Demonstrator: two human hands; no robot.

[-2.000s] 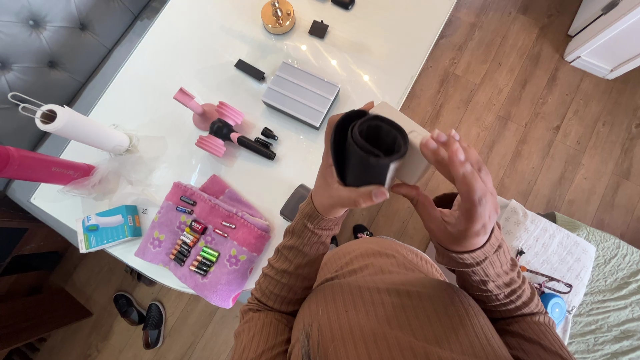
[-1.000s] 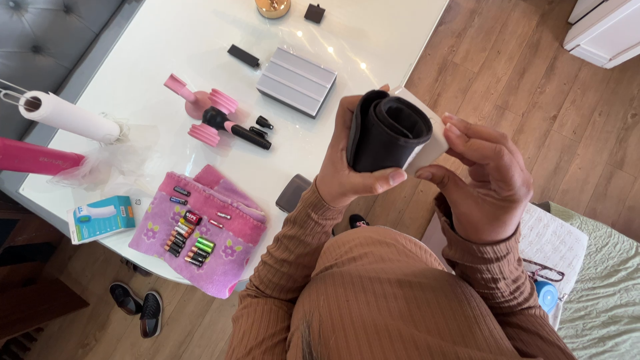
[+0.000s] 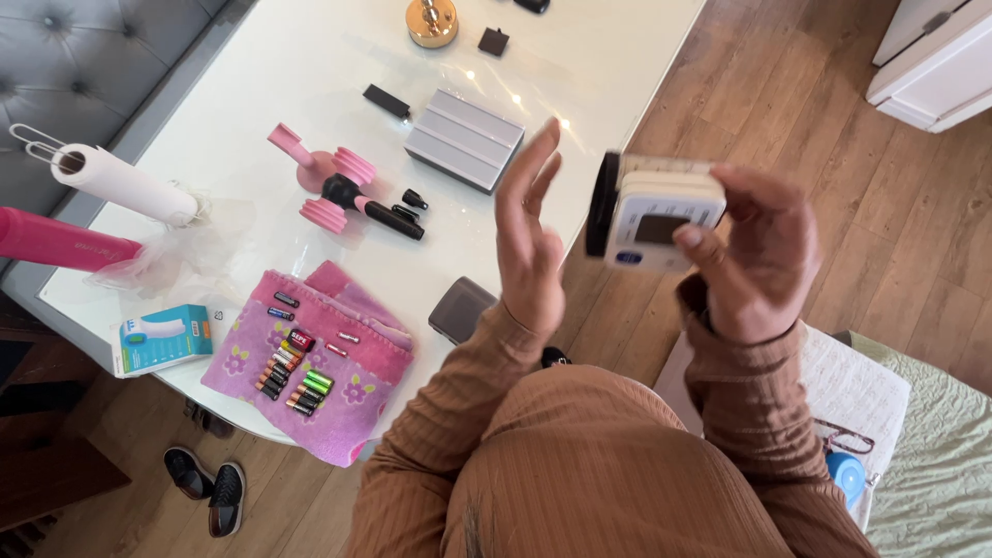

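A white wrist blood pressure monitor (image 3: 663, 221) with a dark display and a blue button is in my right hand (image 3: 756, 248), thumb over its face and fingers round its far edge. Its black cuff (image 3: 603, 203) shows along the left side. My left hand (image 3: 531, 232) is raised to the left of the monitor, apart from it, fingers extended and nothing held. Below and left of that hand, a dark grey case (image 3: 463, 310) lies on the white table (image 3: 372, 39). Several batteries (image 3: 298, 364) lie in groups on a folded pink and purple cloth (image 3: 341, 418).
Near my left hand lie a silver-grey box (image 3: 465, 138), a black stick-shaped object (image 3: 386, 101) and a pink and black device (image 3: 341, 190). Farther left are a paper towel roll (image 3: 128, 186), a pink bottle (image 3: 62, 239) and a blue and white carton (image 3: 163, 339). Eyeglasses (image 3: 849, 438) rest at the lower right.
My left hand has let go of the rolled black cuff and moved left, away from it. The monitor is now turned with its display in view, held by my right hand alone.
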